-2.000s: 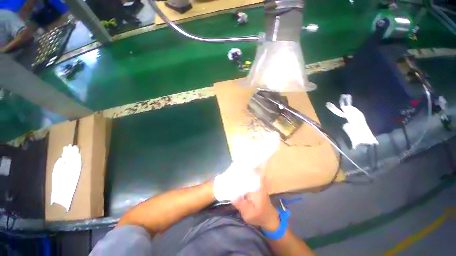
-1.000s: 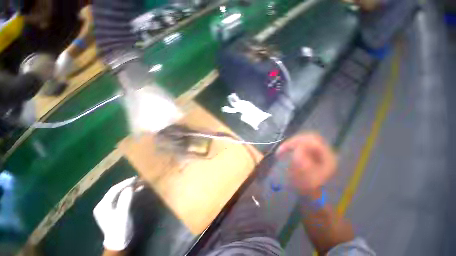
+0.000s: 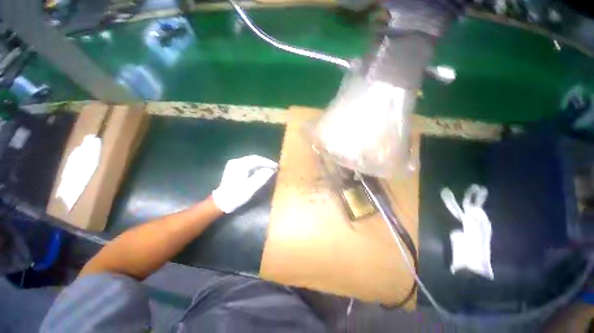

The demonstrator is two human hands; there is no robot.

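Observation:
My left hand (image 3: 242, 183), in a white glove, is over the dark green mat at the left edge of the tan board (image 3: 319, 250). Its fingers are bent together with the tips at the board's edge; whether they hold something small cannot be told. My right hand is out of the picture; only a bit of skin and blue, seemingly my forearm and wrist strap, shows at the lower right corner. The black iron stand with its gold-brown tray (image 3: 358, 201) is on the board, partly under the clear hood (image 3: 365, 130). A dark cable and a pale line run down from it.
A white glove (image 3: 472, 237) lies right of the board, beside a dark box (image 3: 527, 188). An open carton (image 3: 120, 153) at left holds another white glove (image 3: 79, 170). A bent silver tube (image 3: 286, 47) reaches to the hood. The green surface (image 3: 273, 81) with its worn pale edge runs behind.
The view has swung back from the right. My two hands were together over the board's front, then apart; now my left is at the board's left edge and my right has left the picture.

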